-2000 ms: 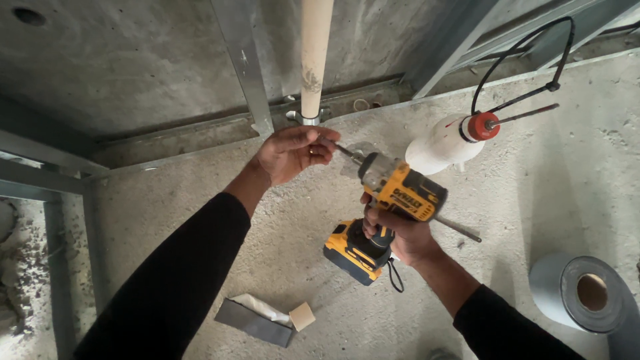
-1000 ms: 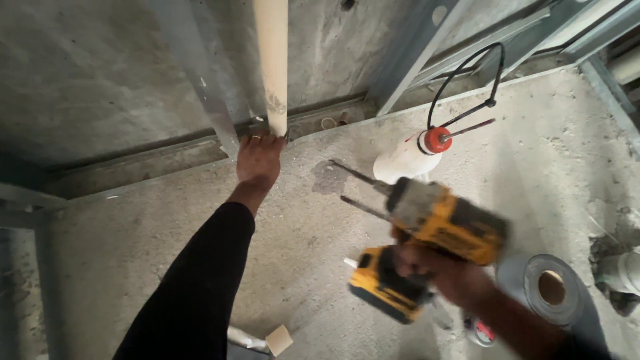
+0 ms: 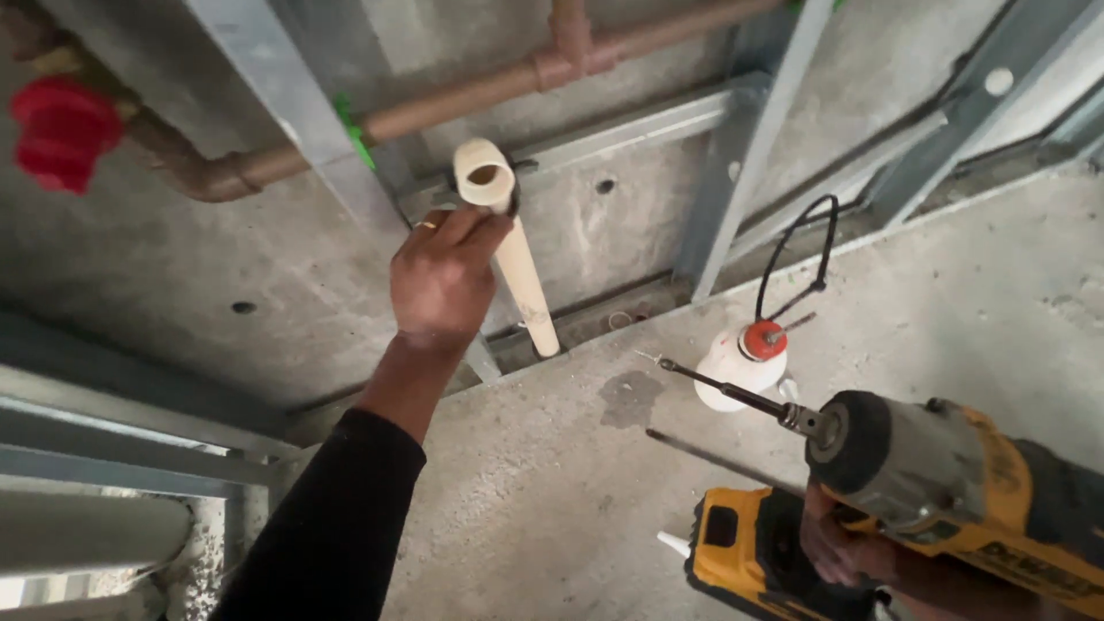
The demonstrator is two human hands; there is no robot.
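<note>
My left hand [image 3: 448, 272] is at the top of an upright cream plastic pipe [image 3: 523, 280], its fingers against the pipe just below the open elbow fitting [image 3: 483, 175]. Whether they grip it fully is hard to see. My right hand [image 3: 841, 539] holds a yellow and black DeWalt cordless impact driver [image 3: 931, 466] by its handle, at the lower right. A long bit holder [image 3: 733, 392] sticks out of its chuck toward the pipe's foot, clear of it. The battery [image 3: 742, 552] hangs below the handle.
A white bottle with a red cap [image 3: 742, 371] and a black loop stands on the concrete floor. Steel studs [image 3: 759, 155] frame the wall. A copper-coloured pipe [image 3: 457, 103] crosses behind, with a red cap fitting [image 3: 65, 134] at the left. A metal rod [image 3: 716, 457] lies below the bit.
My left hand has moved from near the driver's bit to the pipe's foot, then up to its top. The driver has moved right, away from the pipe. The view has shifted up the wall.
</note>
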